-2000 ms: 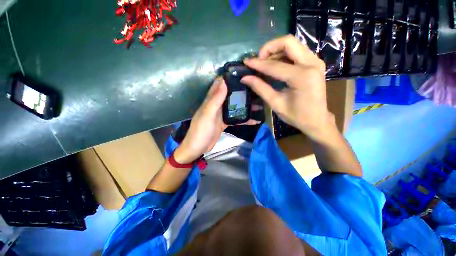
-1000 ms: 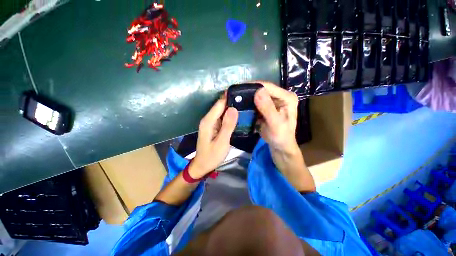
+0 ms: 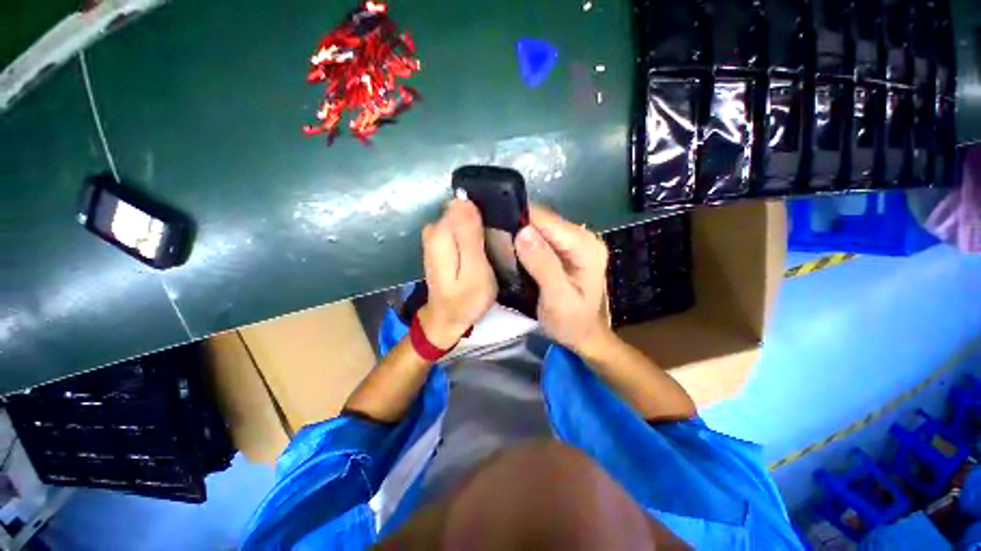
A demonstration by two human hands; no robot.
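A black phone body (image 3: 497, 201) is held between both hands over the bench's front edge, its top end pointing away from me. My left hand (image 3: 456, 264) grips its left side, with fingertips near a small pale round spot. My right hand (image 3: 562, 271) grips its right side, where a thin red strip shows by the fingertips. The lower part of the phone is partly hidden by the hands. A pile of small red parts (image 3: 363, 75) lies on the green bench (image 3: 247, 140). A blue triangular pick (image 3: 536, 61) lies to the right of the pile.
A second phone (image 3: 137, 224) with a lit screen lies at the left of the bench. A black blister tray (image 3: 796, 108) is at the right. Cardboard boxes (image 3: 312, 361) and stacked black trays (image 3: 113, 431) are below the bench edge. Blue stools (image 3: 898, 436) stand at lower right.
The phone has turned from sideways to upright in view, and the hands now hold its two long sides. Earlier my right hand was raised at its top end. The view has shifted.
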